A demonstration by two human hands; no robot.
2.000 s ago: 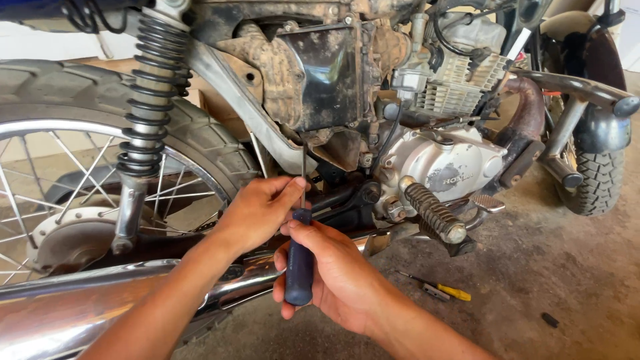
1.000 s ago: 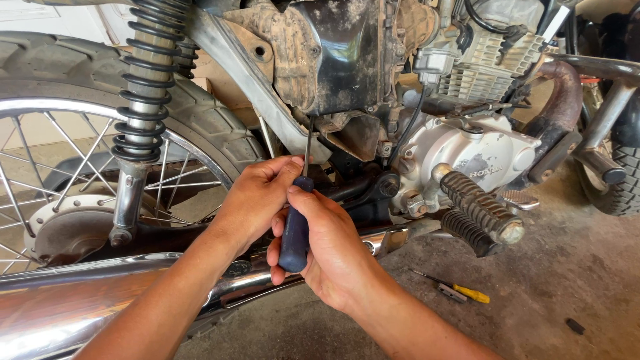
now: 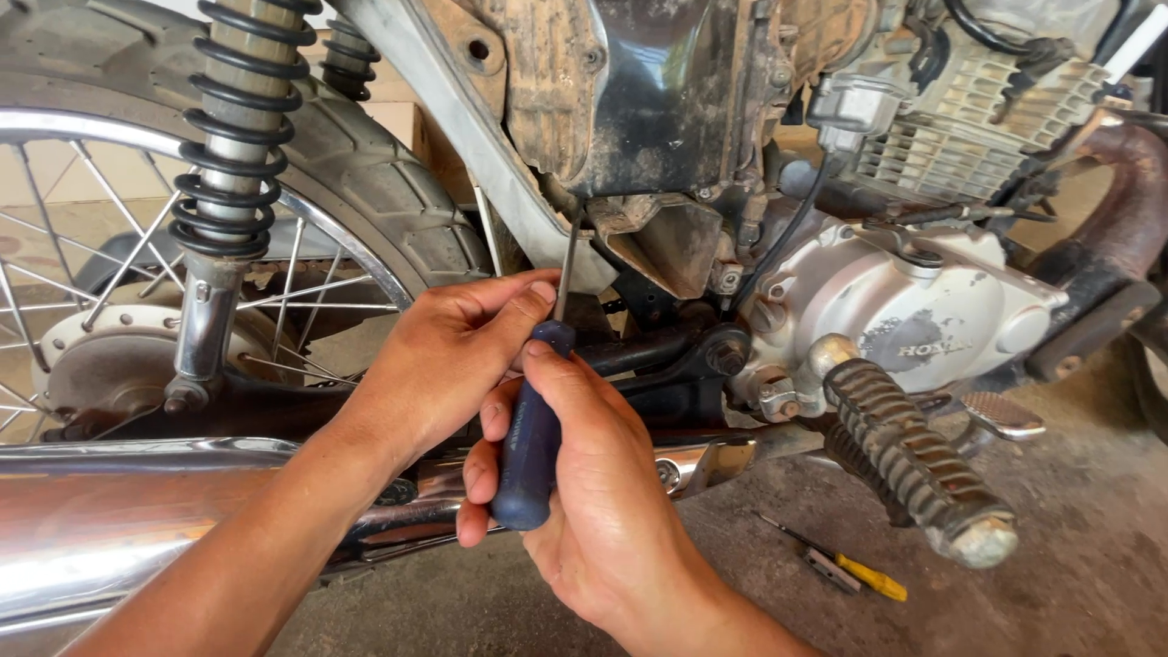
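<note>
My right hand (image 3: 593, 456) is wrapped around the dark blue handle of a screwdriver (image 3: 530, 438). Its shaft points up to the lower edge of a black plastic cover (image 3: 657, 100) on a Honda motorcycle; where the tip meets the cover is too small to tell. Thumb and fingers of my left hand (image 3: 465, 338) pinch the shaft just above the handle. Behind the shaft lies a grey frame tube (image 3: 493, 155), and to its right an open, dirty bracket-like part (image 3: 666, 242).
A chrome exhaust silencer (image 3: 137, 511) runs beneath my forearms. The rear wheel (image 3: 401, 182) and shock absorber spring (image 3: 233, 128) stand at left. A rubber footpeg (image 3: 912, 447) juts out at right. On the concrete floor lies a yellow-handled screwdriver (image 3: 871, 578) beside a small metal piece (image 3: 831, 570).
The view has shifted slightly between frames. Both hands keep the same hold on the screwdriver, with the fingers of my right hand slightly differently placed around the handle.
</note>
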